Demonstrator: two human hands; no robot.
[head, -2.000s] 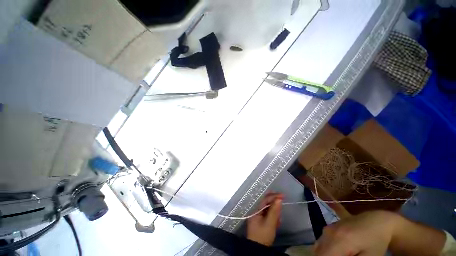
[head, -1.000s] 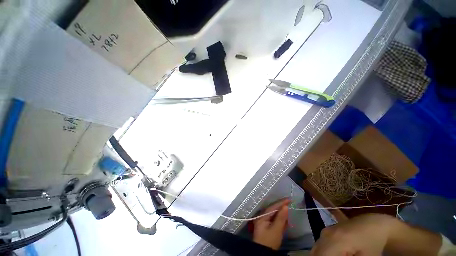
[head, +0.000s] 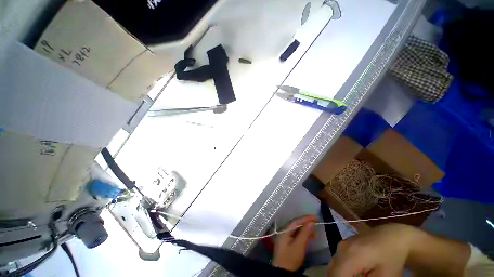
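Observation:
A thin off-white cord (head: 249, 237) runs from the presser foot area (head: 147, 212) over the table edge. My left hand (head: 294, 243) pinches it at the fingertips; a small kink or loop shows just left of the fingers. The cord continues right to the open carton. My right hand (head: 374, 254) is curled at the bottom, below the cord; its fingers are mostly hidden, so its hold is unclear. A black binding strip (head: 216, 253) runs from the needle area down to the lap, passing out of sight near my left hand.
The brown carton (head: 429, 164) holds a tangled cord pile (head: 355, 181). Green-and-blue snips (head: 314, 101), tweezers (head: 184, 111) and black scraps (head: 221, 76) lie on the table. Pattern cards (head: 89, 46) are by the machine. A checked cloth (head: 422, 67) and blue material lie beyond the edge.
The view has shifted, moving the table items left. The small kink in the cord now shows left of my left fingers. My left hand still pinches the cord.

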